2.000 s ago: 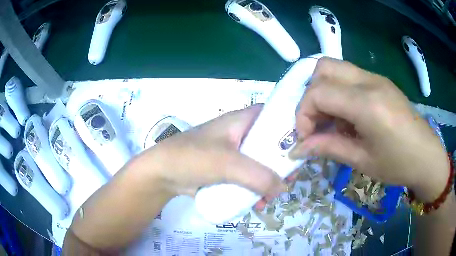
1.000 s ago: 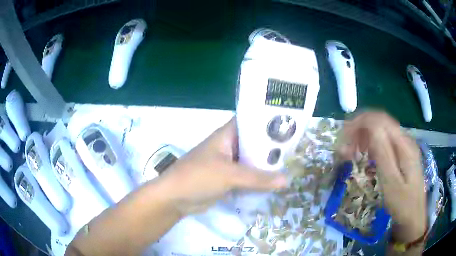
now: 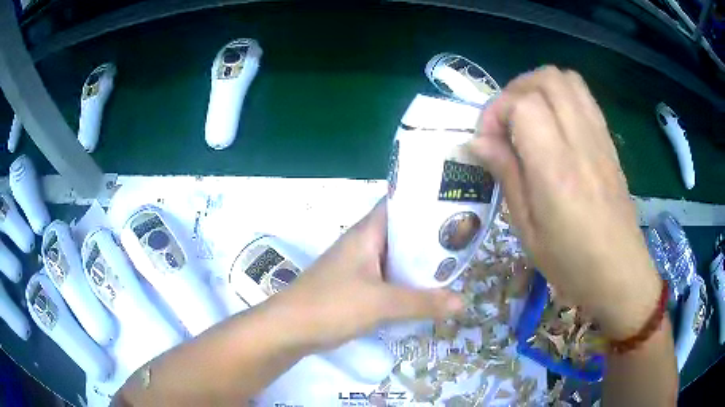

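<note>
A white handset (image 3: 417, 183) is held upright above the bench, its panel facing me. Its display window (image 3: 463, 181) is lit with yellow-green digits and bars, above a mirror-like round button (image 3: 459, 231) and a small oval button (image 3: 446, 269). My left hand (image 3: 358, 278) is closed around its lower part, thumb across the front. My right hand (image 3: 556, 159) is at the upper right of the panel, its fingertips pinched at the display's top edge. I cannot tell whether a film is between them.
Another handset (image 3: 266, 270) lies behind my left forearm. More handsets (image 3: 163, 246) lie in rows at the left. Film scraps (image 3: 477, 342) cover the printed paper (image 3: 318, 199). A blue scrap tray (image 3: 584, 370) is partly behind my right wrist. Spaced handsets lie on the green belt (image 3: 334, 103).
My right hand has moved from over the scrap tray up to the held handset's display. The held handset has shifted slightly right and down. The belt's handsets have moved right.
</note>
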